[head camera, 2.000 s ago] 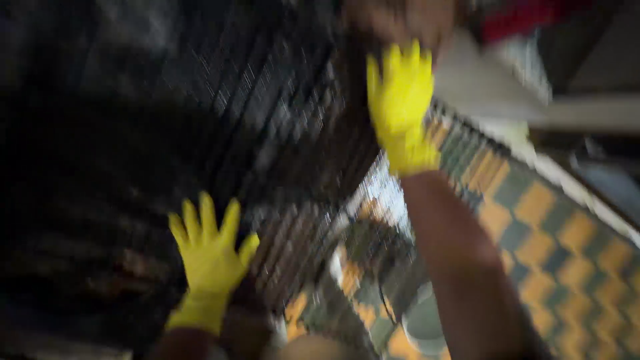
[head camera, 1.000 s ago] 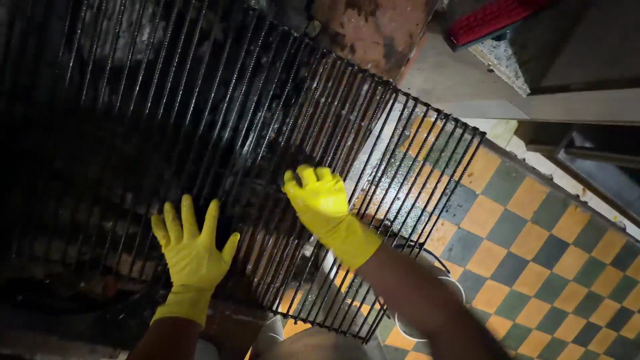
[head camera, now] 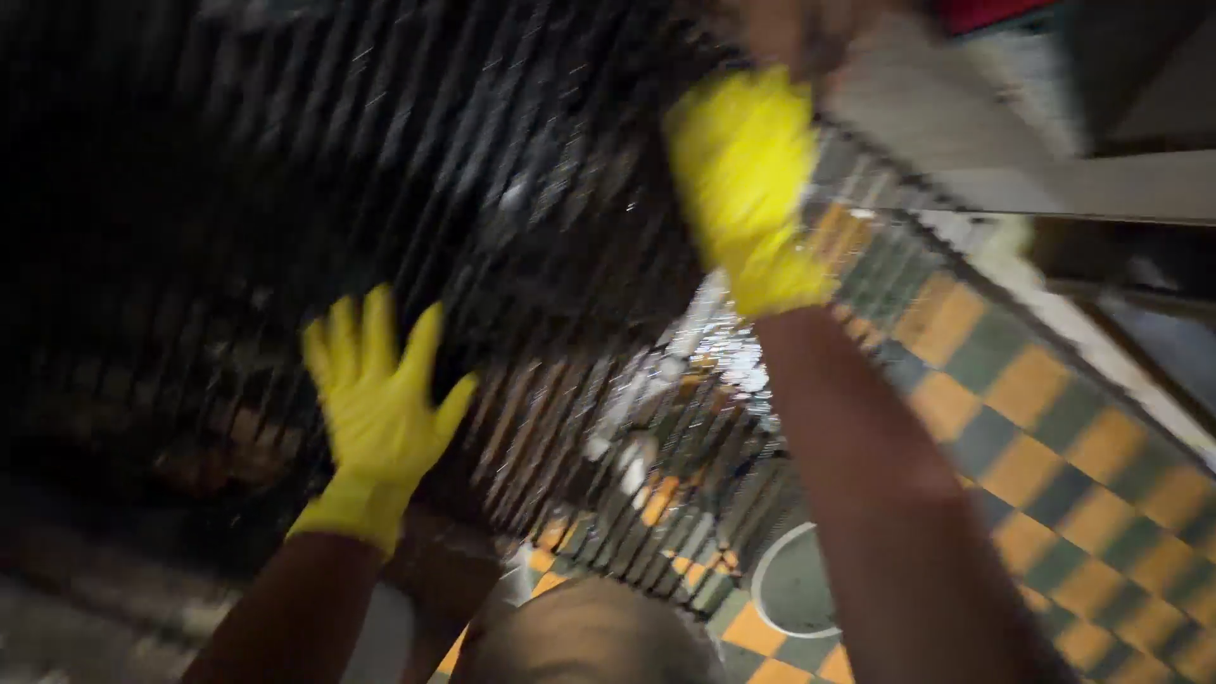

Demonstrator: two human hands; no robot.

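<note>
A large dark metal grate of parallel bars [head camera: 570, 418] fills the left and middle of the view, blurred by motion. My left hand [head camera: 385, 399], in a yellow rubber glove, lies spread over the bars at lower left, fingers apart. My right hand [head camera: 750, 185], in a matching glove, is at the grate's upper right part. Its fingers are blurred, so whether it grips or holds anything cannot be told. Wet glints show on the bars.
Below the grate at right is a floor of orange and dark green checkered tiles [head camera: 1035, 380]. A round pale-rimmed container [head camera: 796, 584] stands on it. A red object [head camera: 993, 13] lies at the upper right, near a pale ledge [head camera: 1092, 195].
My right hand has moved up and to the right over the grate from its place near the middle one second ago. My left hand stays spread at lower left.
</note>
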